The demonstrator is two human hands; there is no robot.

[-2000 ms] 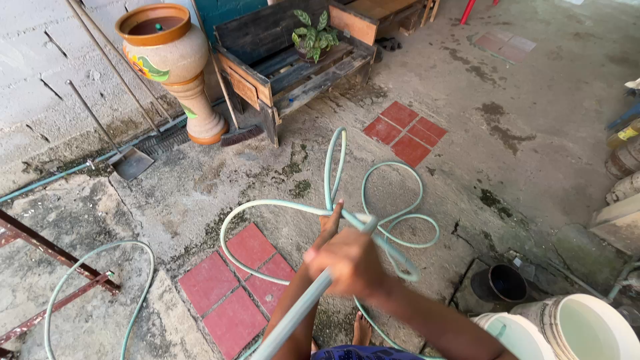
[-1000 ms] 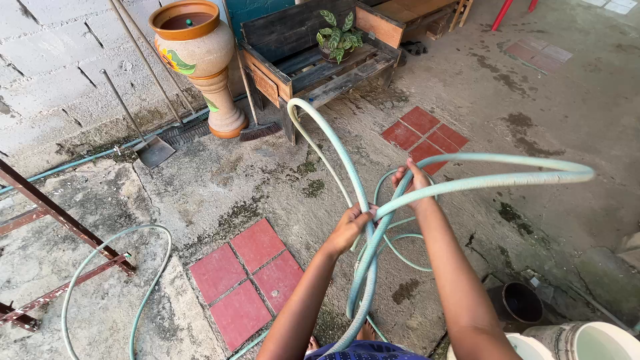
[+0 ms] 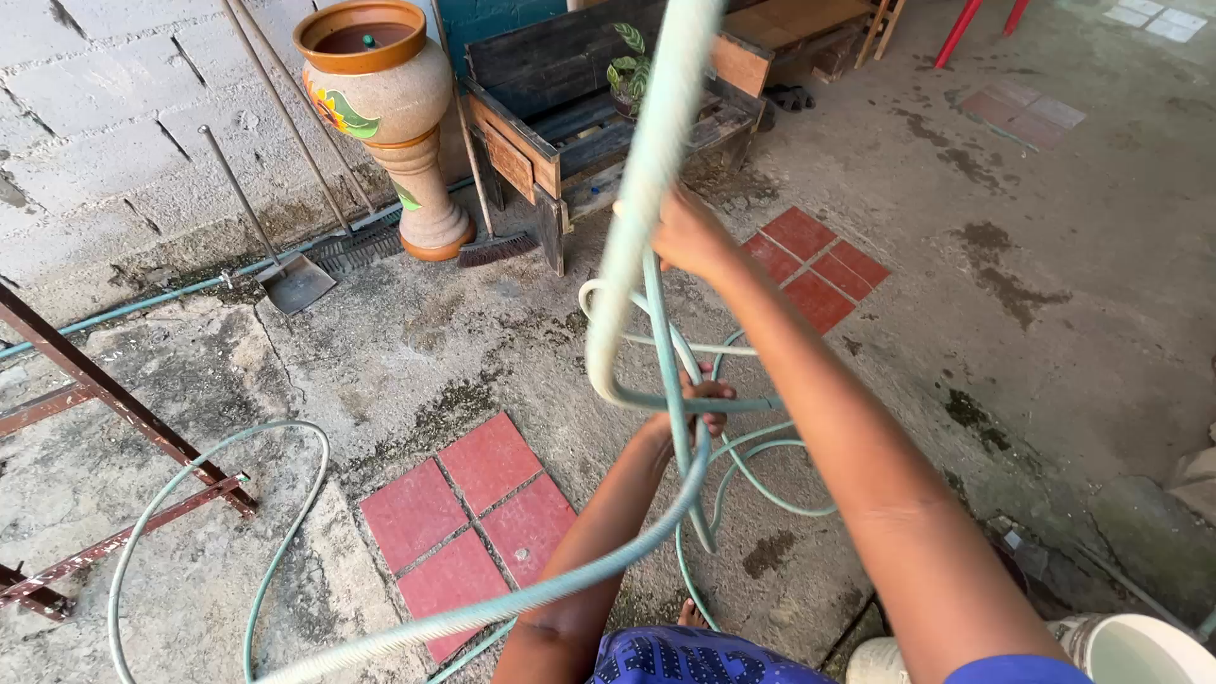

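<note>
A light green garden hose (image 3: 676, 380) runs in loose, crossing loops in front of me. My left hand (image 3: 698, 404) grips several strands of it low down, near the middle of the view. Farther forward and up, my right hand (image 3: 679, 233) is closed around the hose, its fingers partly hidden by a blurred length that rises close to the camera. One thick stretch passes over my left forearm to the bottom left. More of the hose lies on the concrete floor beneath my hands, and another loop rests at the left by a rusty metal frame (image 3: 142, 418).
Along the block wall stand a large clay planter (image 3: 380, 104), a dustpan (image 3: 296, 283), a rake (image 3: 356, 249) and a broom (image 3: 496, 249). A wooden bench (image 3: 518, 142) bears a potted plant (image 3: 629, 71). Red tiles (image 3: 451, 513) are set in the floor. A white bucket (image 3: 1140, 646) stands bottom right.
My right hand has moved forward and up from beside my left hand. The big loop that stuck out to the right now rises in front of the camera.
</note>
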